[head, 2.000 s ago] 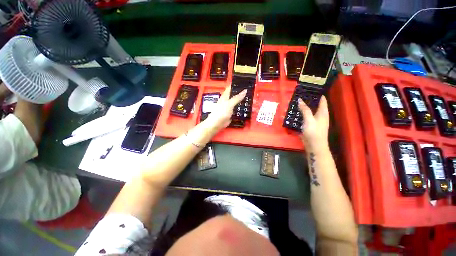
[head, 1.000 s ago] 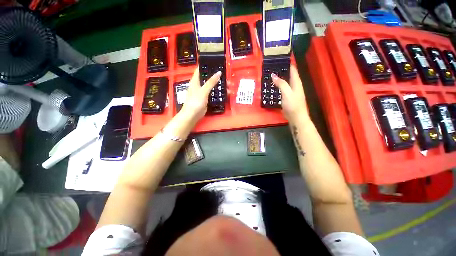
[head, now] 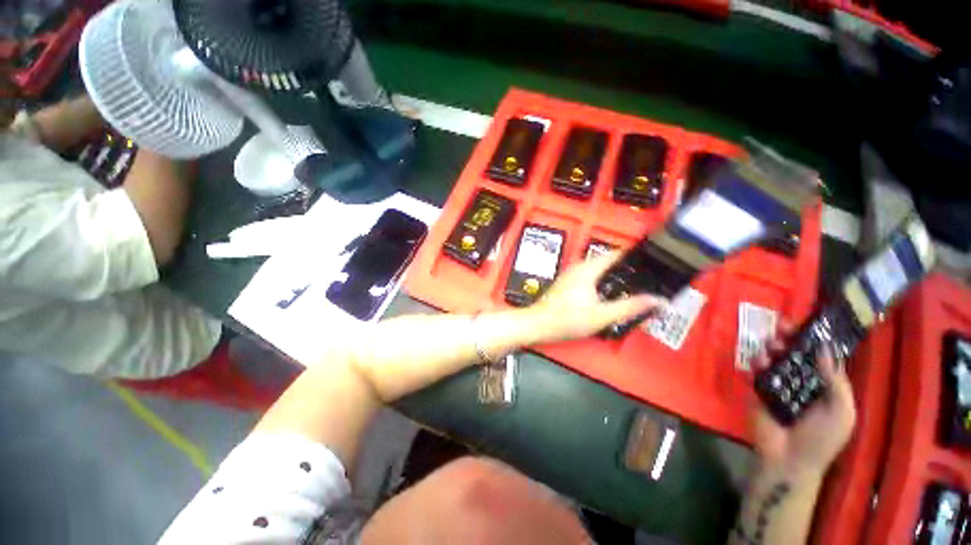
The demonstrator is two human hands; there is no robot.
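My left hand (head: 596,303) holds an open flip phone (head: 720,221) over the red phone tray (head: 447,279). Its screen is lit white and it is blurred by motion. My right hand (head: 815,415) holds a second open flip phone (head: 796,385) at the tray's right end, tilted, with a lit screen and keypad showing. Closed black phones (head: 581,162) lie in the tray's back row. One phone (head: 536,263) in the front row shows a white label. White printed slips (head: 675,318) lie in front-row pockets. Two small brown rectangles, maybe batteries (head: 649,444), lie on the green mat in front of the tray.
A black fan (head: 266,37) and a white fan (head: 160,91) stand at upper left. A black smartphone (head: 378,263) lies on white paper (head: 309,317). Stacked red trays (head: 918,410) with labelled phones are at right. Another person's arm (head: 160,208) is at left.
The view has turned, so the tray appears slanted and further right. The left phone has gone from upright to tilted right and blurred. The right phone is now also tilted right, by the tray's edge.
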